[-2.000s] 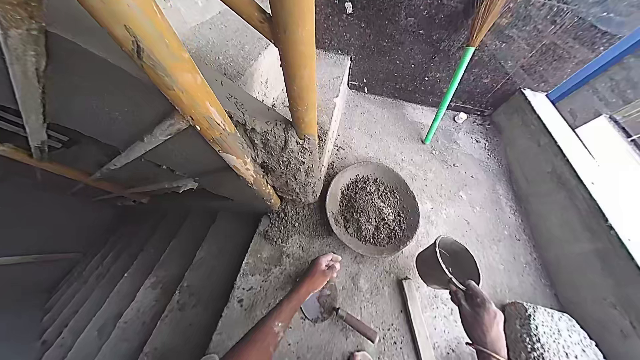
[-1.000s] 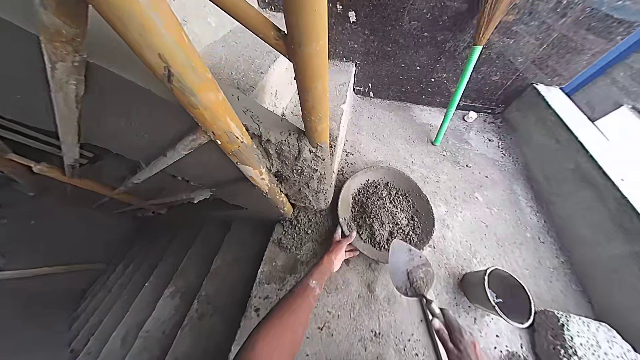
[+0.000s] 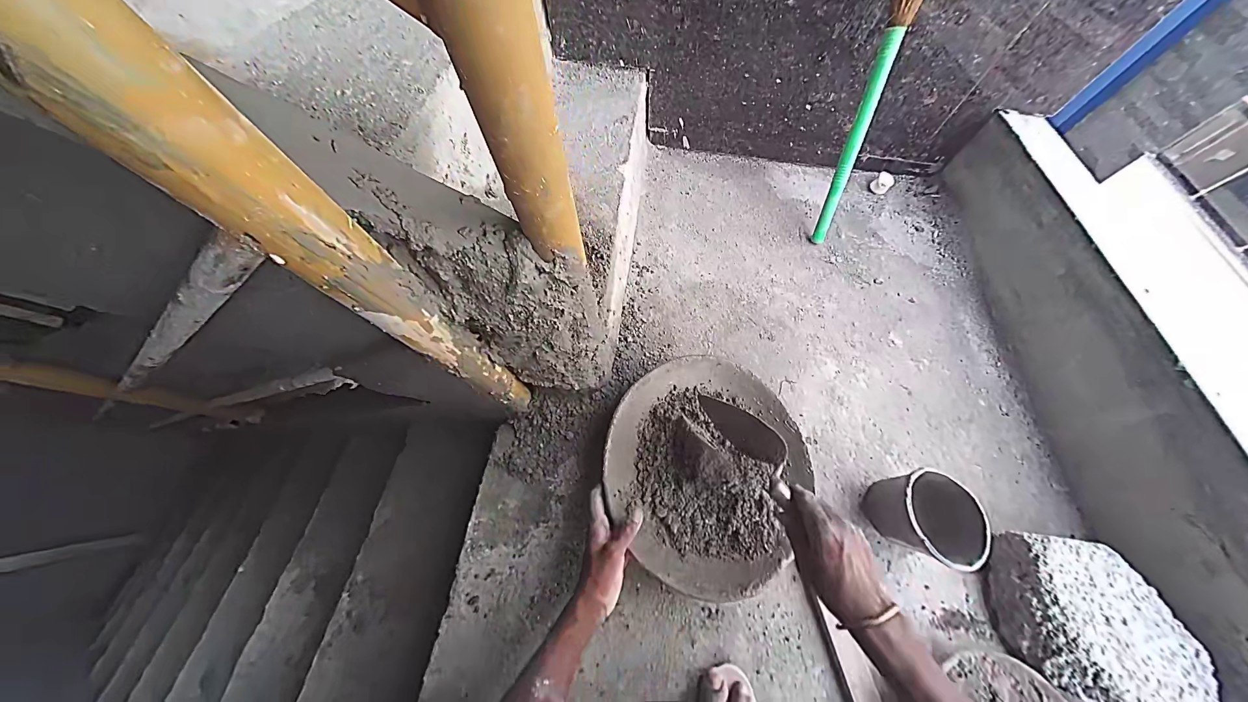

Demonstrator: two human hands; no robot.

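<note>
A round, shallow pan [image 3: 707,585] of grey mortar [image 3: 717,502] rests on the concrete floor below the post base. At the pan's left rim is my left hand [image 3: 609,556], its thumb over the edge and its fingers against the outside. My right hand [image 3: 834,556] grips a trowel at the pan's right side, with its handle mostly hidden in the fist. The trowel's blade [image 3: 746,429] is tilted in the mortar. Rough mortar [image 3: 546,322] covers the step corner around the foot of a yellow pole [image 3: 517,127], just above the pan.
A small bucket [image 3: 921,517] stands right of the pan, beside a rough stone block [image 3: 1092,614]. A wooden strip [image 3: 838,653] lies below my right hand. Stairs [image 3: 322,565] descend at left. A green-handled broom [image 3: 858,136] leans at the back wall; a low wall [image 3: 1102,341] borders the right.
My right hand was at the small bucket two seconds ago, then held the trowel near the pan's lower edge; the blade is now in the mortar. My left hand moved from beside the trowel to the pan rim.
</note>
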